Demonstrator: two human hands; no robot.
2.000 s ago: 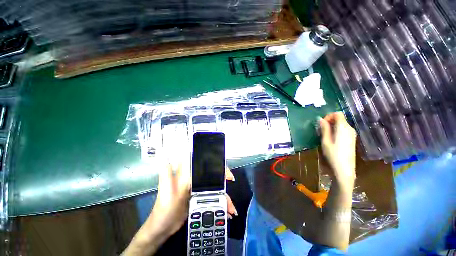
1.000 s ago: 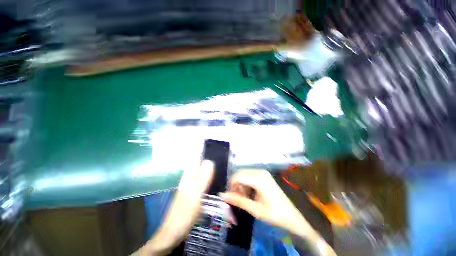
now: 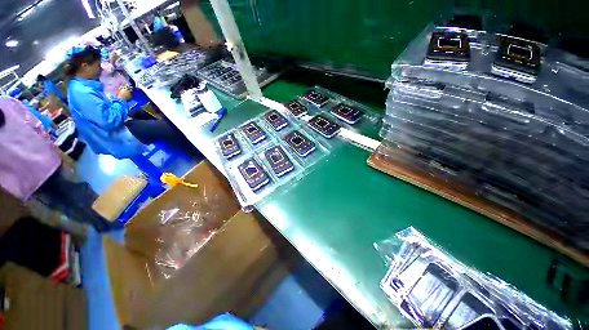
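Neither of my hands is in the picture, and the flip phone is not in view. A blue sleeve shows at the bottom edge. A clear tray of phone parts (image 3: 240,188), dark squares with gold-brown centres, lies on the green bench at its front edge. A second parts tray (image 3: 367,116) lies behind it. The lens tray (image 3: 445,277) with dark-bordered panels under crinkled clear film is cut off at the bottom right.
Stacked blister trays (image 3: 445,129) stand on a wooden board (image 3: 452,200) at right. An open cardboard box (image 3: 123,271) with film scraps is beside the bench, an orange air gun (image 3: 177,180) at its edge. A seated person in blue (image 3: 97,116) and a standing person in pink (image 3: 26,148) are left.
The view has swung left along the bench. The phone and both hands have left the picture, and the lens tray has shifted to the bottom right.
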